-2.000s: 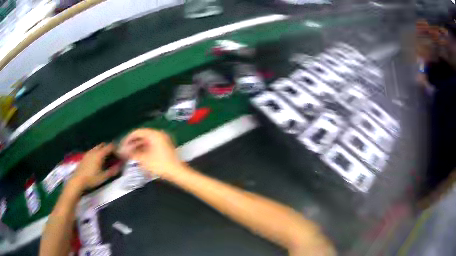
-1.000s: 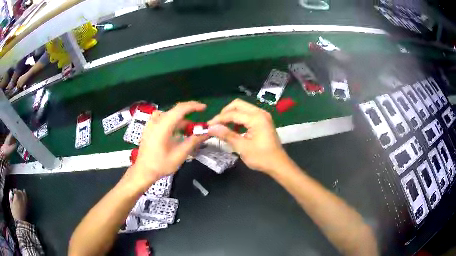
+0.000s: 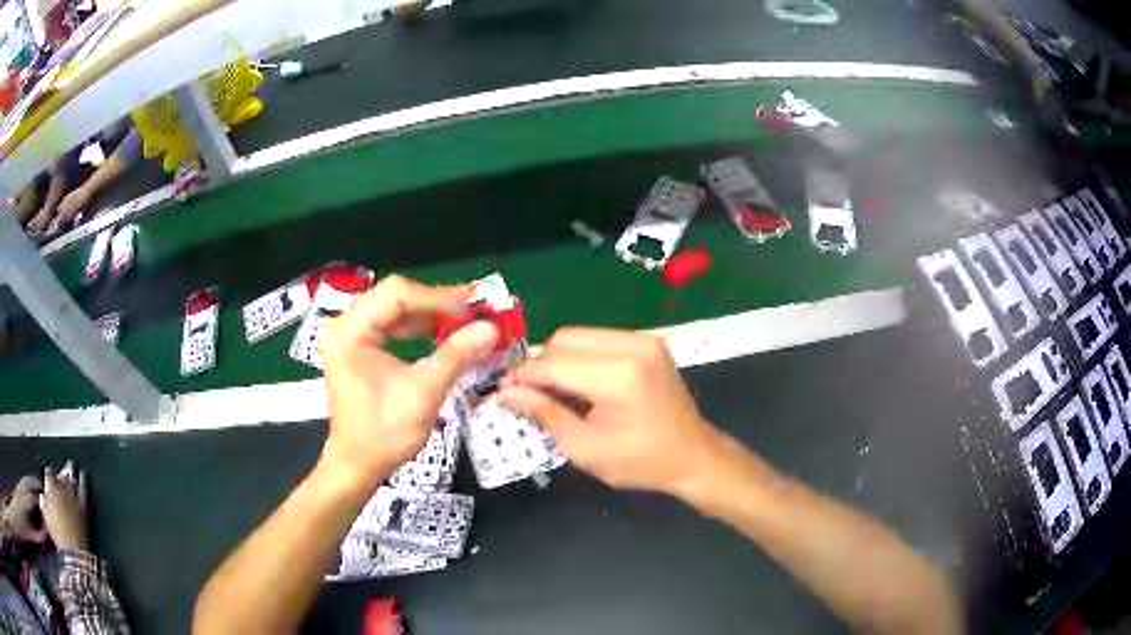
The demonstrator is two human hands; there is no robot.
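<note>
My left hand (image 3: 394, 372) is left of centre and holds a red end piece (image 3: 506, 325) with thumb and fingers. A small white part shows at the top of the red piece. My right hand (image 3: 610, 403) is just to the right, fingers closed together beside a pale panel (image 3: 506, 444) below the red piece. The fingertips hide whether the right hand grips it and whether the panel joins the red piece. More pale panels (image 3: 416, 521) lie piled below my left hand. A loose red piece (image 3: 383, 617) lies at the bottom edge.
Part-built units (image 3: 200, 331) with red ends and a loose red lump (image 3: 688, 266) lie on the green belt (image 3: 409, 242). The white rail (image 3: 781, 325) edges the bench. Black trays of panels (image 3: 1039, 387) stand at right. Another person's hands (image 3: 52, 506) show at left beside a slanting post (image 3: 81, 316).
The red piece is now upright in my left hand. My right hand has moved down from it to the pale panel, which has turned. The view has shifted slightly.
</note>
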